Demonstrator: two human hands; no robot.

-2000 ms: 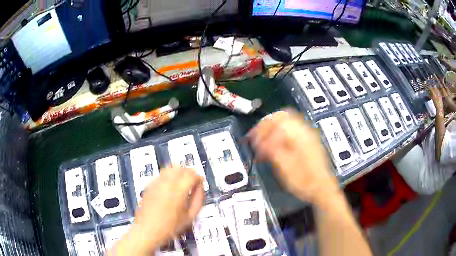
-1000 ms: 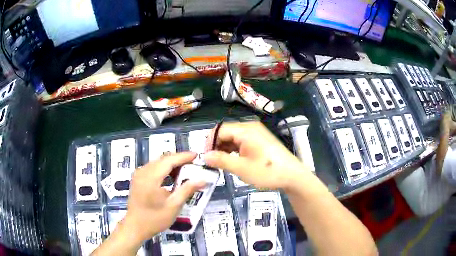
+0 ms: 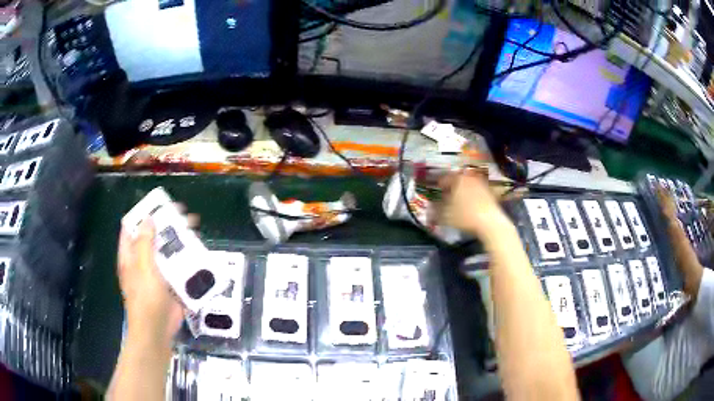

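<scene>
My left hand [image 3: 149,274] holds a white handheld unit [image 3: 174,249] tilted at the tray's upper left, its printed face with the black oval showing. My right hand [image 3: 468,205] is blurred and reaches over the taped handle of a white barcode scanner [image 3: 398,196]; whether its fingers are closed on it cannot be told. Another taped scanner [image 3: 301,215] lies on the green mat left of it. A clear blister tray [image 3: 315,313] of white units lies in front of me, its lower row cut off by the picture's edge.
Another tray of units [image 3: 552,264] lies at right, beside another person's arm [image 3: 683,243]. A tray stack [image 3: 47,258] stands at left. Mice [image 3: 291,131], a white paper scrap [image 3: 444,136] and monitors [image 3: 567,74] are behind the orange-red taped ledge [image 3: 352,166]. Black cables hang down.
My left hand has moved left and raised the unit, now with its printed face showing. My right hand has left the unit and moved forward and right to the scanner. The view has shifted.
</scene>
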